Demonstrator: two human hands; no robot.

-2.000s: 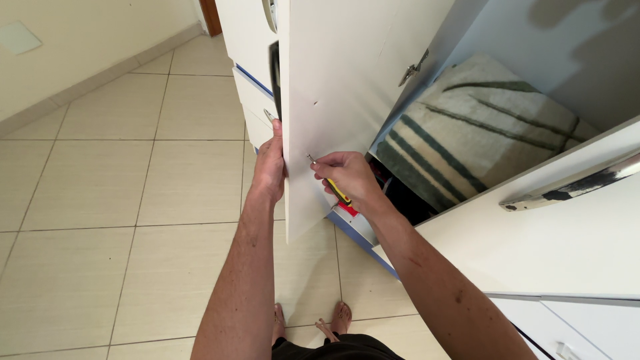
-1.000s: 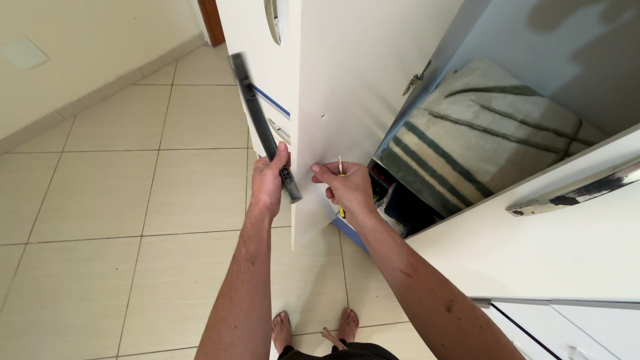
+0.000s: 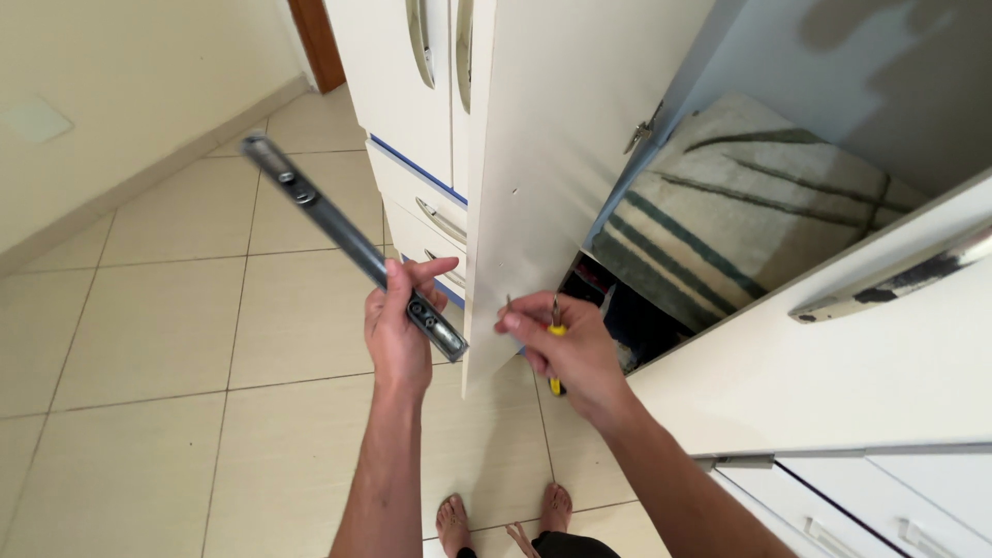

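Note:
My left hand (image 3: 399, 329) grips a long dark cabinet handle (image 3: 341, 229) near its lower end, its hollow back with screw posts turned up, left of the open white wardrobe door (image 3: 535, 178). By the door's inner face, my right hand (image 3: 562, 341) holds a yellow-and-black screwdriver (image 3: 556, 329) in its curled fingers. Its thumb and forefinger pinch a small thin metal piece (image 3: 508, 304), probably a screw. A small hole shows in the door above that hand.
Inside the wardrobe lies a folded striped blanket (image 3: 713, 201). A door with a worn metal handle (image 3: 891, 279) borders it at right. Drawers (image 3: 422, 198) stand behind the open door. My bare feet (image 3: 453, 523) are on the tiled floor (image 3: 155, 325).
The dark handle, mostly hidden behind the door's edge two seconds ago, is now off to the left in my left hand. The screwdriver has turned from pointing at the door to upright in my right hand.

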